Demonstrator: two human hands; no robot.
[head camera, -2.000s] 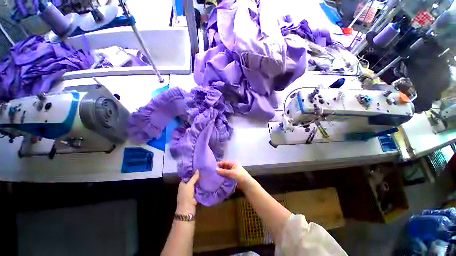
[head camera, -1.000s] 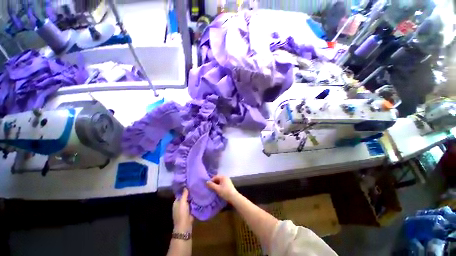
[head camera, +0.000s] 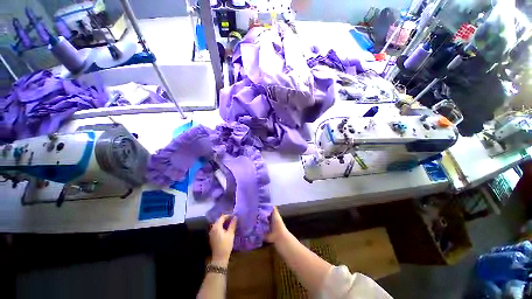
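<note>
A purple ruffled garment piece (head camera: 248, 181) hangs over the front edge of the white table, its frill along the outer right side and bottom. My left hand (head camera: 223, 238) grips its inner left edge near the lower end. My right hand (head camera: 275, 226) holds the frilled right edge, its fingers partly hidden by the cloth. More purple ruffled cloth (head camera: 181, 155) lies on the table to the left and behind, touching the held piece. A large purple cloth heap (head camera: 268, 76) lies further back.
A white sewing machine (head camera: 391, 137) stands to the right and another (head camera: 76, 157) to the left. A thin metal pole (head camera: 153, 61) rises behind the left one. A purple cloth pile (head camera: 46, 99) lies back left. A wooden box (head camera: 446, 233) and blue bundles (head camera: 507, 268) are low right.
The held piece has been turned, so its frill now runs down the right side instead of the left. My right hand has moved to that frilled edge; my left hand now holds the inner edge.
</note>
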